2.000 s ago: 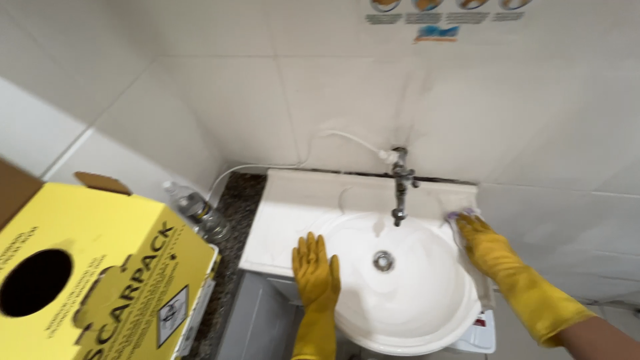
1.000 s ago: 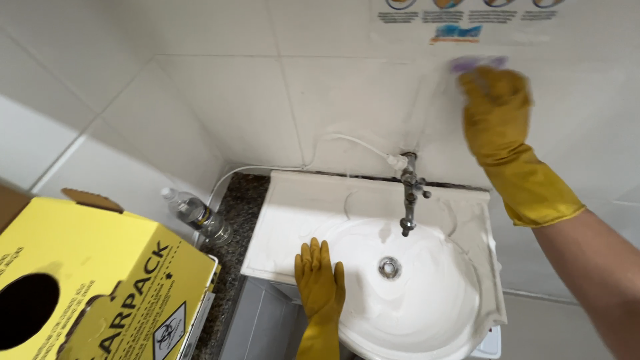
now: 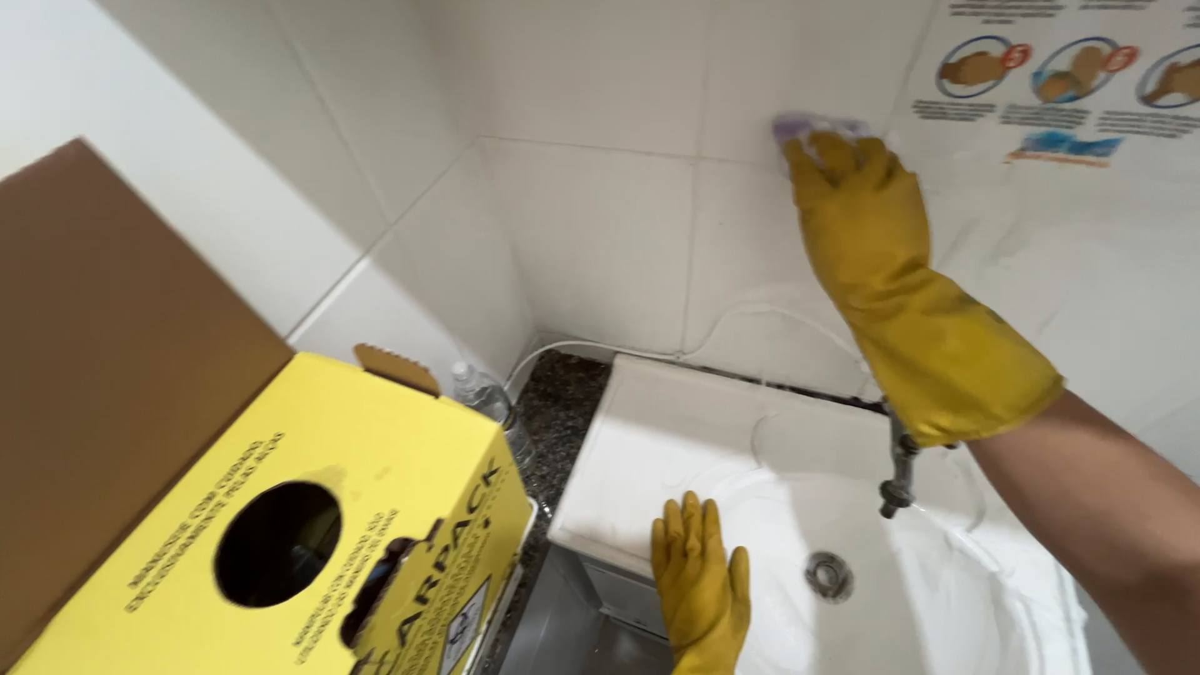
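Note:
My right hand [image 3: 862,216], in a yellow rubber glove, presses a purple and white sponge or cloth [image 3: 797,127] against the white wall tiles, left of a printed poster [image 3: 1059,103]. My left hand [image 3: 701,581], gloved alike, lies palm down with fingers spread on the left front rim of the white washbasin [image 3: 675,431]; it holds nothing. The metal tap [image 3: 900,473] is partly hidden behind my right forearm. Below it, the round drain [image 3: 829,576] shows in the bowl.
A yellow cardboard sharps box [image 3: 375,450] with a round opening and raised brown flap stands at the left. Behind it, a clear plastic bottle [image 3: 487,398] stands on a dark granite counter [image 3: 567,403]. A thin white hose [image 3: 600,345] runs along the wall to the tap area.
My right hand has gone from the basin's right rim up to the wall, then left along the tiles with the sponge or cloth. My left hand stays on the rim. The view has turned left.

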